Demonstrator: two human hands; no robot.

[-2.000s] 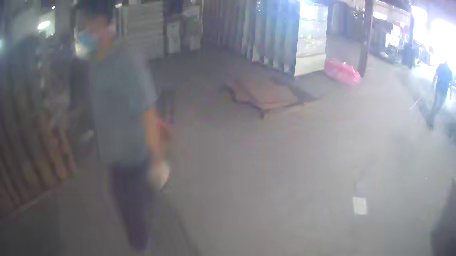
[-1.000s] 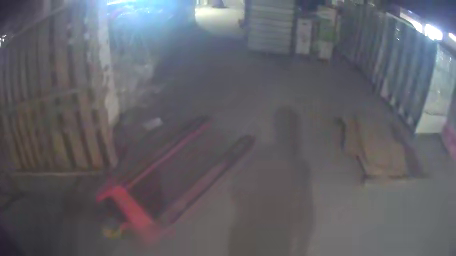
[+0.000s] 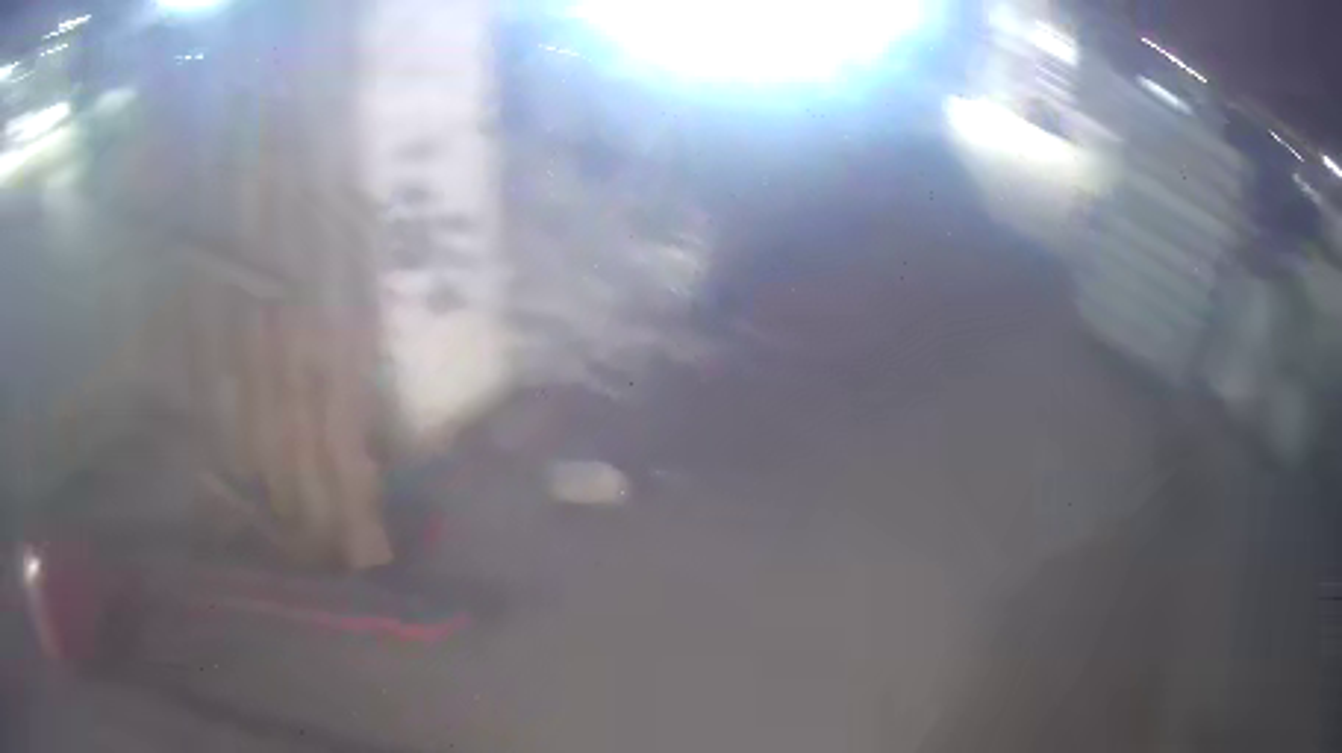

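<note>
Neither my left hand nor my right hand is in view. The view is strongly blurred. The red pallet jack (image 3: 346, 621) lies low at the left, seen as a red streak of a fork and a dark red part at the left edge. Behind it stand brown wooden slats (image 3: 302, 427), likely upright pallets. A white upright strip with dark marks (image 3: 434, 221) stands at their right side.
The grey floor (image 3: 765, 603) fills the lower middle. A small pale piece (image 3: 589, 481) lies on it. Blurred grey ribbed stacks (image 3: 1163, 236) stand at the right. A strong glare (image 3: 751, 30) is at the top. A dark shadow falls at the lower right.
The view has swung left and moved closer to the slats. The pallet jack has shifted to the lower left edge of view. The brown sheet on the floor and the person seen earlier are out of view.
</note>
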